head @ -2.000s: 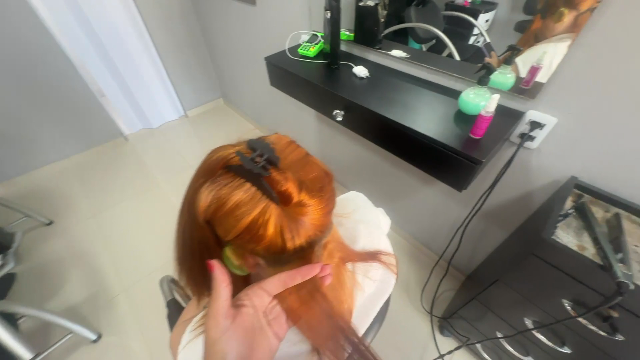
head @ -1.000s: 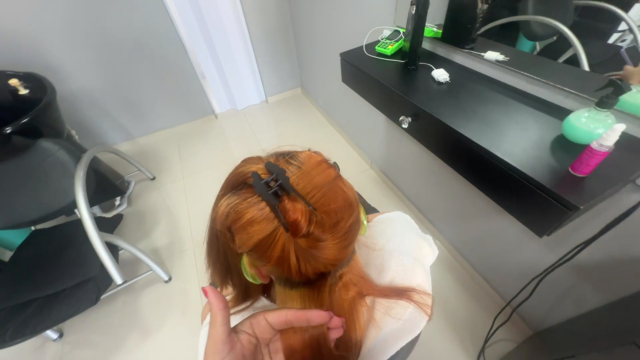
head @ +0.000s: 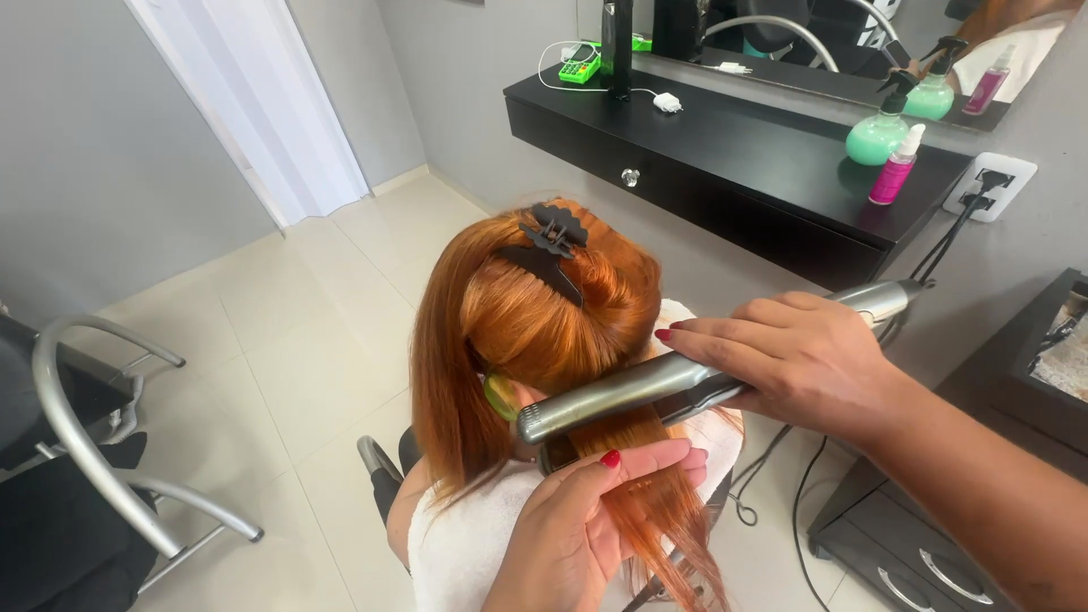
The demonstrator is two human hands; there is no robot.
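A seated person with long orange hair (head: 535, 314) faces away from me, a white towel (head: 476, 518) over the shoulders. Part of the hair is held up by a black claw clip (head: 552, 234), and a green piece (head: 501, 397) sits at the left ear. My right hand (head: 790, 365) grips a silver hair straightener (head: 616, 395); its plates are around a section of hair near the nape. Just below the plates, my left hand (head: 595, 510) holds that section, its strands (head: 659, 518) lying across the fingers and hanging down.
Ahead, a black wall shelf (head: 722, 144) carries a green spray bottle (head: 877, 136), a pink bottle (head: 894, 170), a white charger (head: 667, 102) and a green card terminal (head: 580, 64). Cords run from the wall outlet (head: 990, 187). A chair (head: 93, 433) stands left, a drawer cabinet (head: 918, 535) right.
My right hand has come into view with the straightener, now around the hair section. My left hand, formerly with its palm up at the nape, now holds the strands. The view has shifted.
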